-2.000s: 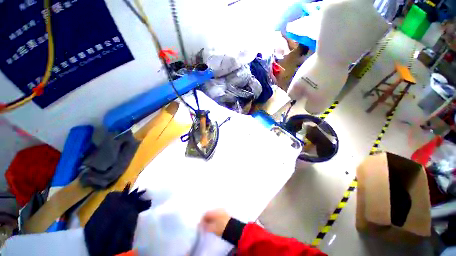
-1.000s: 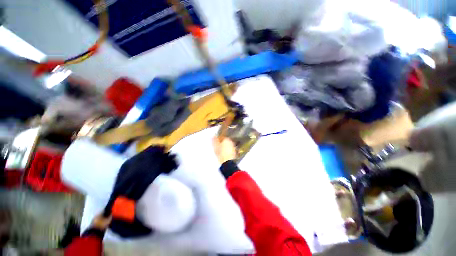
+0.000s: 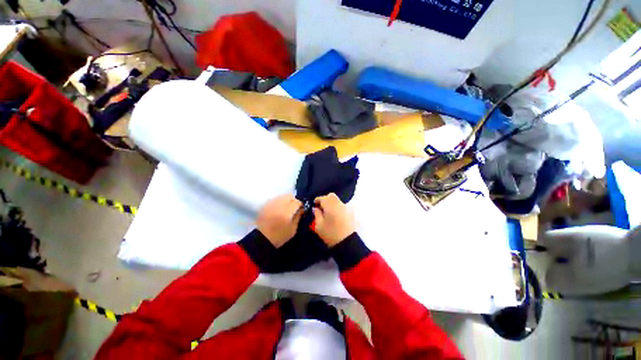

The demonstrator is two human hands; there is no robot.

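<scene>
A dark garment piece (image 3: 325, 177) lies bunched at the near end of the white sleeve board (image 3: 204, 140), partly over the table's front edge. My left hand (image 3: 280, 219) and my right hand (image 3: 333, 219) both pinch it at its middle, close together with the fingertips almost touching. A small bit of orange-red shows between my hands. The steam iron (image 3: 443, 177) sits on a metal rest on the right side of the white table, untouched.
Tan-yellow card strips (image 3: 365, 139), a grey cloth (image 3: 342, 114) and blue bars (image 3: 432, 97) lie along the back. A red crate (image 3: 49, 126) is at far left. A black-rimmed bin (image 3: 523, 320) stands by the right edge. The iron's hose hangs from above.
The view has swung left. My right hand has left the iron and now holds the dark piece beside my left hand. The piece has shifted onto the end of the sleeve board.
</scene>
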